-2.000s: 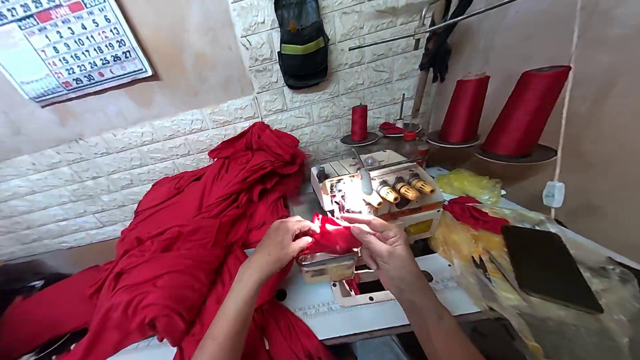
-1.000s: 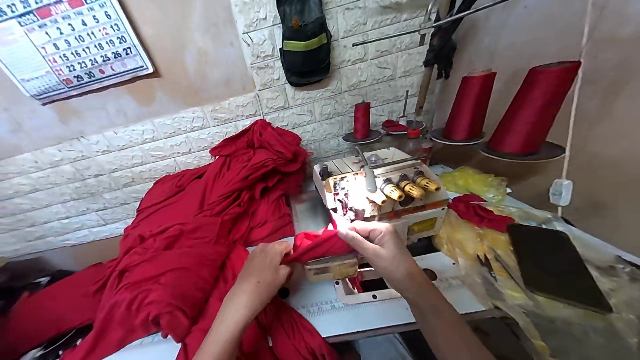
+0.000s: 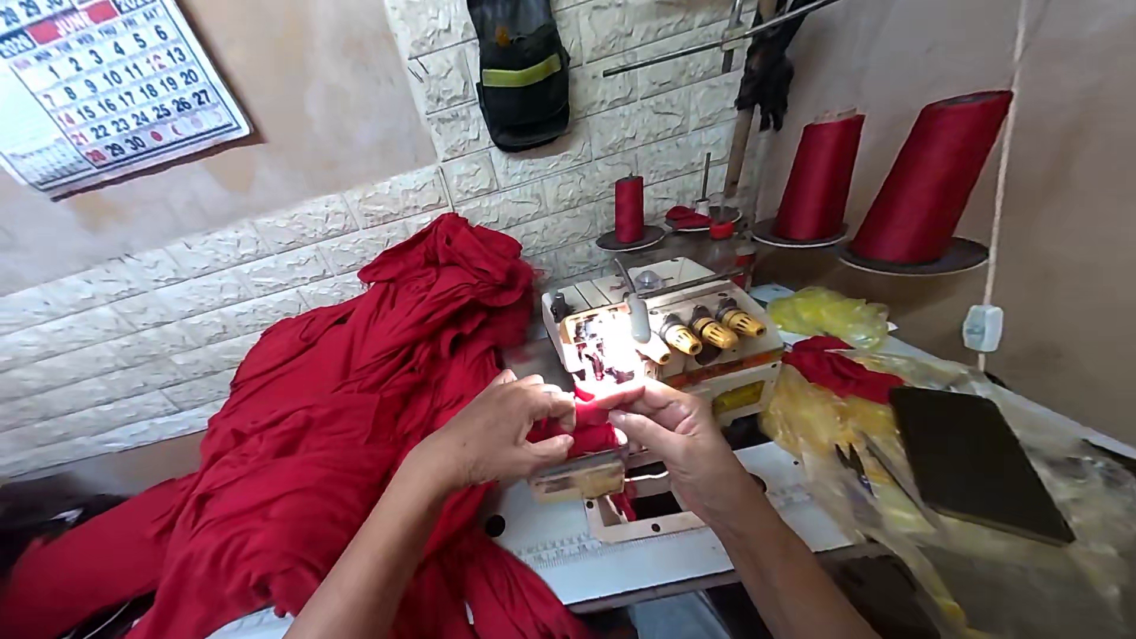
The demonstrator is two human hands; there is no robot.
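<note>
An overlock sewing machine (image 3: 710,355) stands on the white table, its needle area brightly lit. Just in front of the needle area, my left hand (image 3: 497,430) pinches a small piece of red fabric (image 3: 590,430) between thumb and fingers. My right hand (image 3: 679,435) grips the right side of the same piece, thumb and forefinger together near the presser foot. Whether the fabric lies under the foot cannot be told. To the left, a large heap of red fabric (image 3: 328,399) reaches up beside the machine and hangs over the front edge.
Red thread cones (image 3: 932,177) stand on holders behind the machine. On the right lie a black flat object (image 3: 976,461), plastic bags (image 3: 825,317), a red scrap (image 3: 839,368) and a pointed metal tool (image 3: 856,466). A cord with a switch (image 3: 983,327) hangs at right.
The hands have come closer together than one second ago, when the red piece was stretched between them. My left hand has moved up and right toward the needle area.
</note>
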